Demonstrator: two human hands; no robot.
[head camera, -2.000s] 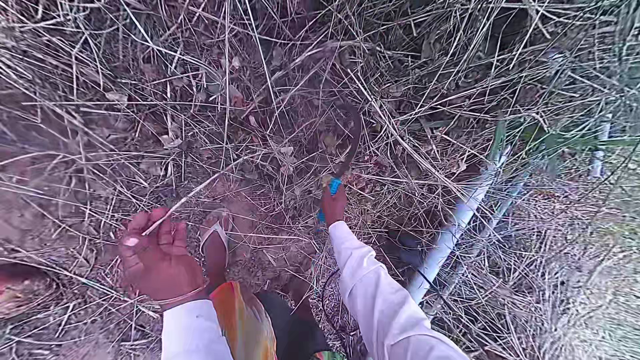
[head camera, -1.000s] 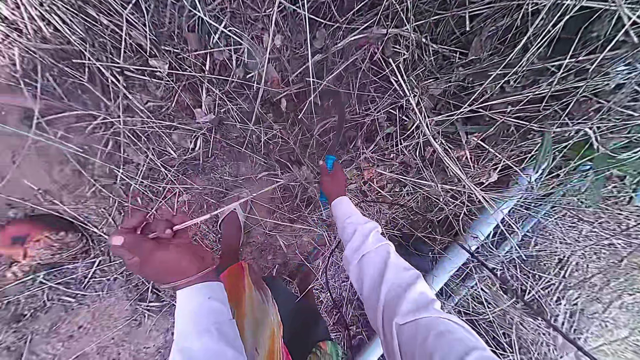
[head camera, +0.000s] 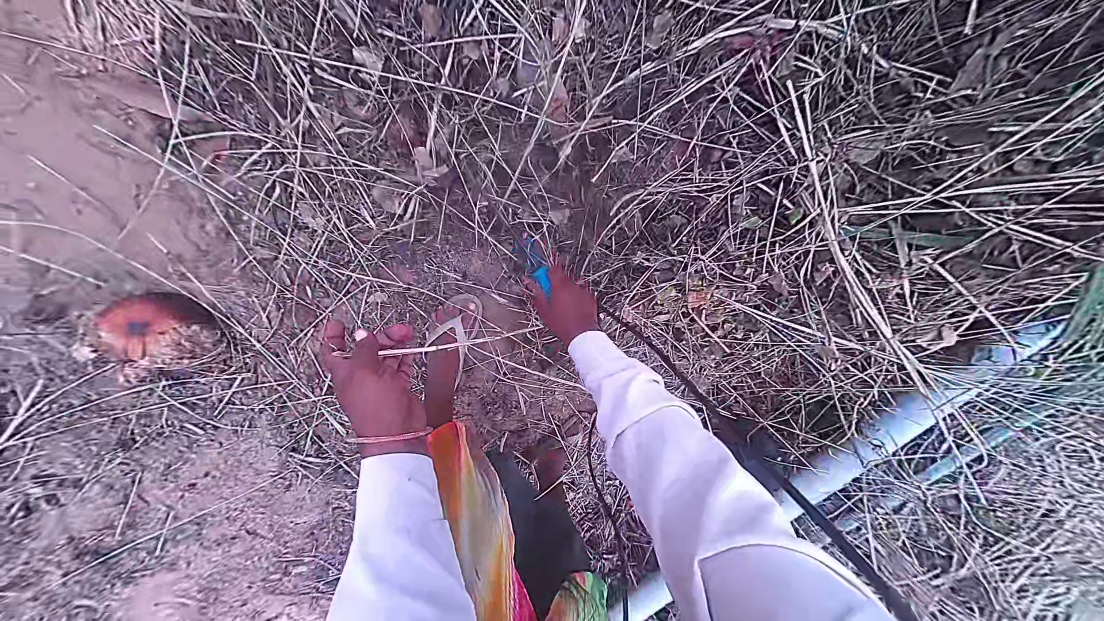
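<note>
My left hand (head camera: 379, 384), with a thin band at the wrist, holds a dry stalk (head camera: 431, 348) between thumb and fingers; the stalk points right across my sandaled foot (head camera: 453, 341). My right hand (head camera: 565, 302) is closed on the blue handle (head camera: 542, 280) of a tool, low over the dry grass. The tool's working end is blurred and cannot be told from the ground. Dry grass stems (head camera: 431, 164) lie all around both hands.
A pale pipe (head camera: 897, 431) runs diagonally at the lower right, with a black cable (head camera: 828, 526) crossing over it. A round orange-brown object (head camera: 142, 326) lies on the soil at left. Printed cloth (head camera: 470, 509) hangs below my hands.
The right hand has swung the blue-handled tool; its dark curved blade, plain two seconds ago, is now hard to see. The left hand keeps its stalk, now nearer the foot. The view has shifted.
</note>
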